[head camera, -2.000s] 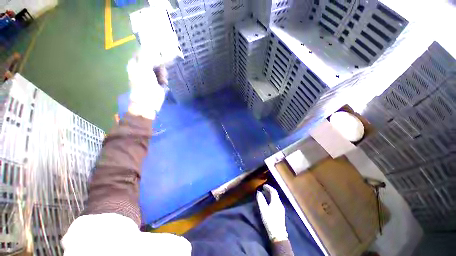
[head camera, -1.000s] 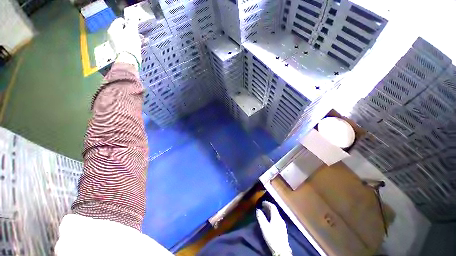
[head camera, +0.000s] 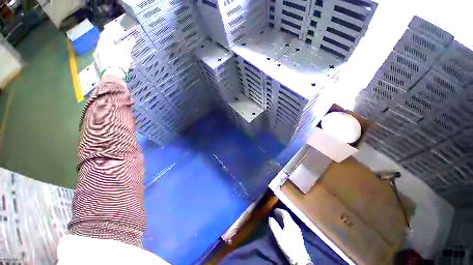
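Observation:
My left hand (head camera: 115, 52), in a white glove, is stretched far out to the upper left at the top of a tall stack of pale grey slotted metal parts (head camera: 161, 57). Its glove is overexposed, so whether its fingers grip a part cannot be told. My right hand (head camera: 289, 237), also in a white glove, lies on my lap by the bench edge, empty, with thumb and fingers apart. A pale plate with small dark holes (head camera: 87, 78) shows just left of my left wrist.
Stepped part stacks (head camera: 249, 107) stand on the blue surface (head camera: 192, 199). The bench holds a brown cardboard sheet (head camera: 345, 202), white round discs (head camera: 341, 128) in a carton, a flat grey piece (head camera: 310, 168) and a thin dark tool (head camera: 398, 194). More parts stand at right (head camera: 415, 83) and lower left (head camera: 31, 222).
My left hand has reached from the upper left toward the stack's top, and the bright piece earlier seen by it is no longer distinct. The view has shifted. My right hand stays on my lap.

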